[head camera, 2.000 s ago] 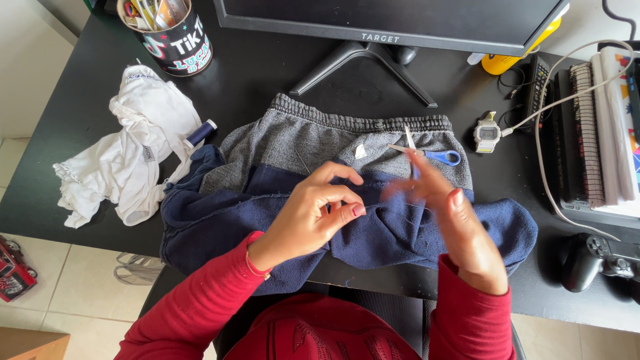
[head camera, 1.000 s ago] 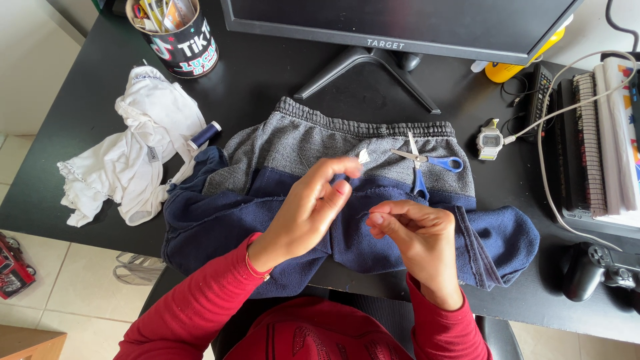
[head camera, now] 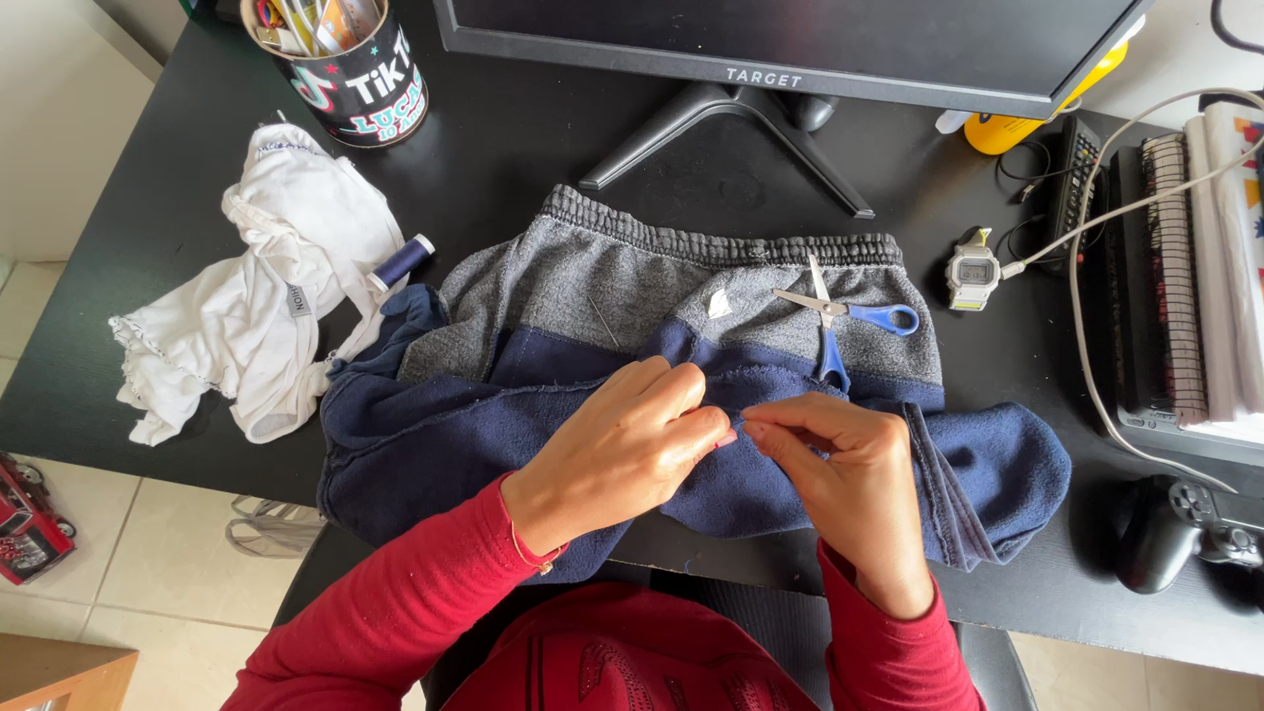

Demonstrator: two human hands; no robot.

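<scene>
My left hand (head camera: 632, 444) is curled, thumb against fingers, above grey and navy fleece pants (head camera: 790, 484). Close to its right, my right hand (head camera: 849, 474) pinches thumb and forefinger together. Any thread between the fingertips is too fine to make out surely. A thin needle-like piece (head camera: 603, 322) shows over the grey cloth, above my left hand. Blue-handled scissors (head camera: 832, 310) lie spread on the pants below the elastic waistband, with a small white scrap (head camera: 719, 304) beside them. A spool of dark blue thread (head camera: 403, 262) rests against a crumpled white garment (head camera: 281, 286) at the left.
A monitor (head camera: 760, 74) on a forked stand and a decorated pencil can (head camera: 341, 74) are at the back. On the right are a digital watch (head camera: 974, 272), cable, remote control (head camera: 1074, 183), notebooks (head camera: 1175, 276) and game controller (head camera: 1185, 533). The desk's front edge runs beneath the pants.
My left hand has curled from a looser pose, and its fingertips are now close to those of my right hand. The scissors lie where they did.
</scene>
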